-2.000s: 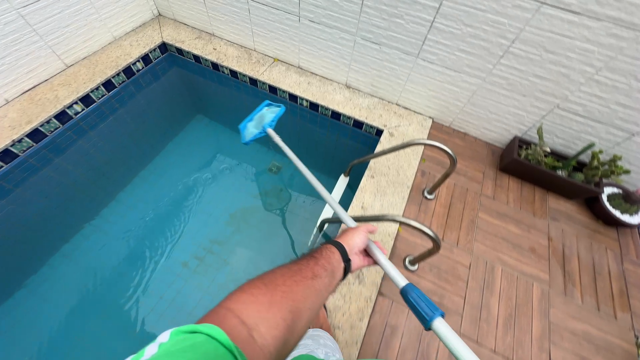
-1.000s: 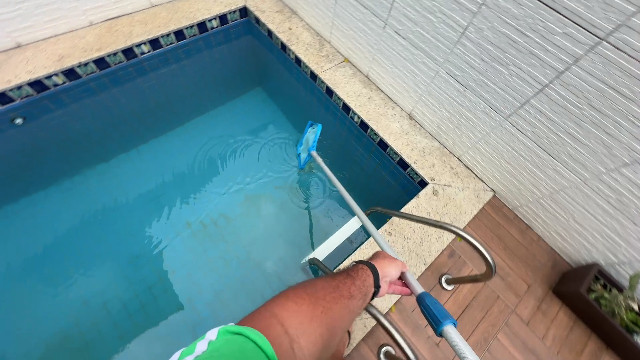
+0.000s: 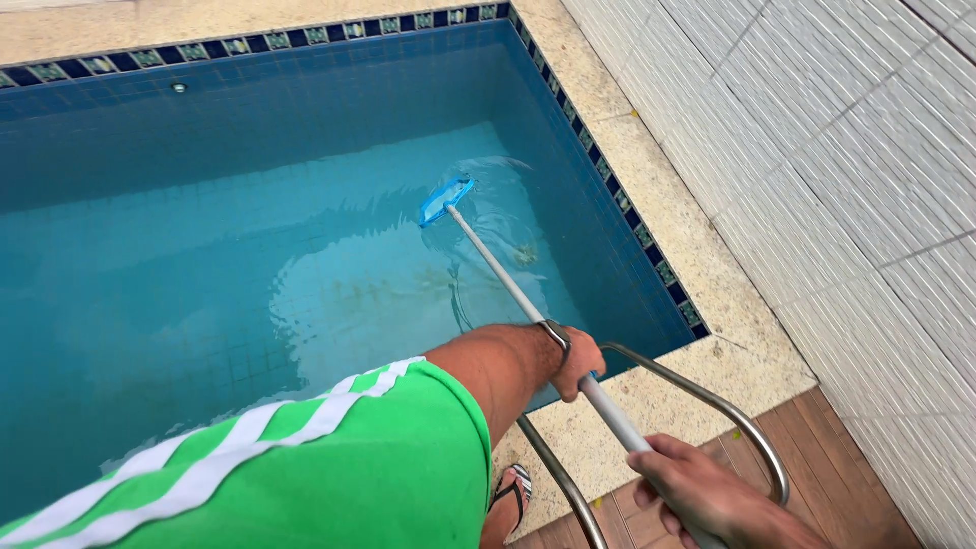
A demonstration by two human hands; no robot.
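My left hand (image 3: 578, 364), with a dark band on its wrist, grips the grey pole (image 3: 499, 271) of a pool skimmer near its blue joint, which the hand mostly covers. Lower down, my right hand (image 3: 690, 488) is closed around the same pole. At the far end, the blue skimmer net (image 3: 446, 200) lies at the water surface, tilted, with ripples around it. The pool water (image 3: 366, 252) shows the net's shadow and some brownish patches beneath it.
Two curved steel ladder rails (image 3: 724, 404) rise beside my hands. Pale stone coping (image 3: 663, 183) edges the pool, with a textured white wall (image 3: 823, 152) at the right. Wooden decking (image 3: 831, 465) lies lower right. My foot in a flip-flop (image 3: 520, 496) is on the coping.
My right hand has come into view on the pole. The net, above the water two seconds ago, is now at its surface. My left hand now covers the blue joint. The view has turned left.
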